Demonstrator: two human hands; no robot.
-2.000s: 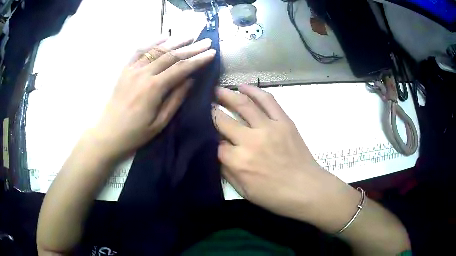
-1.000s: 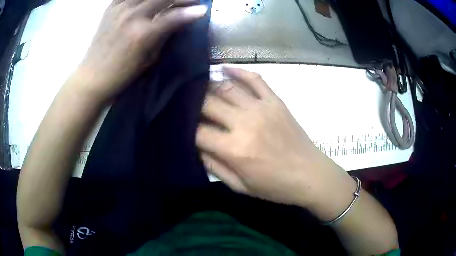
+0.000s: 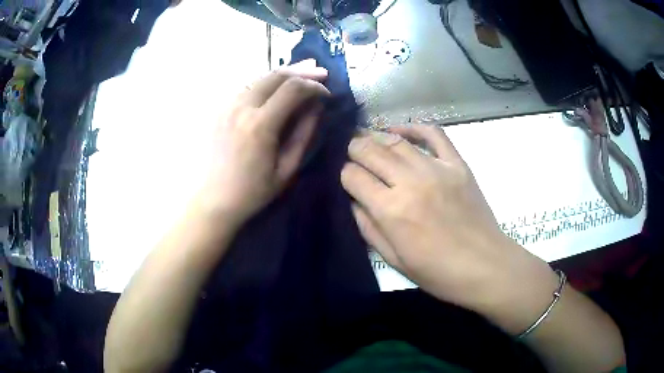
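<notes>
A dark navy garment panel (image 3: 313,240) runs from the presser foot (image 3: 336,41) down over the table's front edge. Its upper end lies at the foot. My left hand (image 3: 273,138) rests on the panel's left side with curved fingers, its fingertips a little below the foot; it is slightly blurred. My right hand (image 3: 415,189) holds the panel's right edge between thumb and fingers, lower than the left fingertips. The thumb is partly hidden. A small round white-grey part (image 3: 360,28) sits right of the foot.
A grey cord loop (image 3: 617,178) lies at the right end of the white table (image 3: 510,153). Thin dark cables (image 3: 473,62) and a black rectangular object (image 3: 542,58) are on the machine bed (image 3: 429,87). Plastic-wrapped material (image 3: 69,211) stands along the left edge.
The view has shifted, so the presser foot shows again. My left hand is lower on the panel, below the foot, with more curled fingers. The chest print has nearly left the picture.
</notes>
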